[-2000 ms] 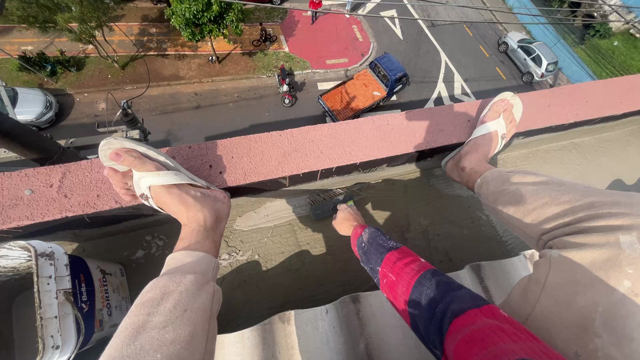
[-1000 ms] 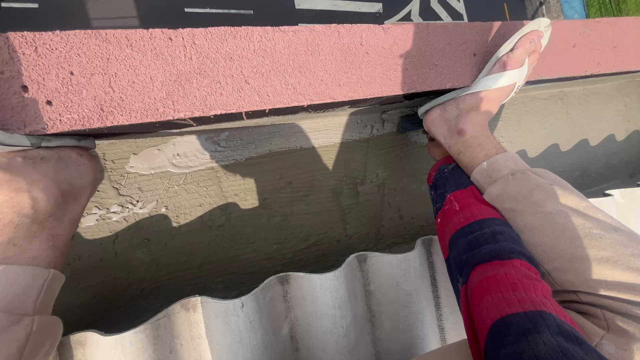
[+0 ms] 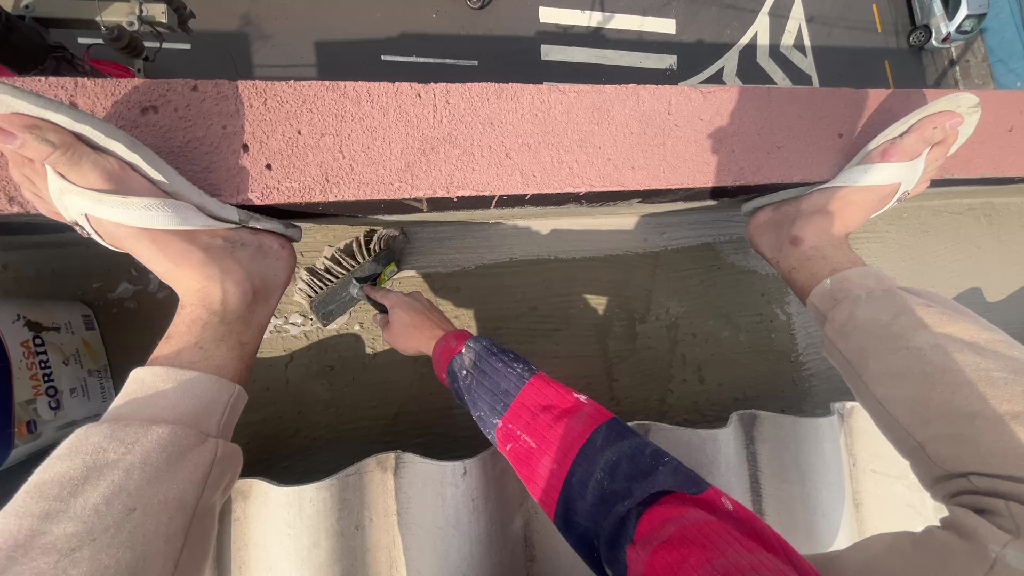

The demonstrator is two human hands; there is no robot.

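My right hand, in a red and navy striped sleeve, grips the handle of a wide masonry brush. The brush's bristles are clumped with grey coating and lie against the gutter, near the heel of my left foot. Wet grey coating runs as a lighter band along the foot of the pink parapet, from the brush toward my right foot. Small pale lumps of the material lie on the gutter surface just below the brush. My left hand is out of view.
My feet in white flip-flops rest on the pink rough parapet, high above a street. A plastic bucket bearing writing stands at the left. Corrugated roofing sheets with a wavy edge border the gutter on the near side.
My right hand has moved left with the brush, from beside my right foot to near my left foot. The bucket, out of view one second ago, shows again.
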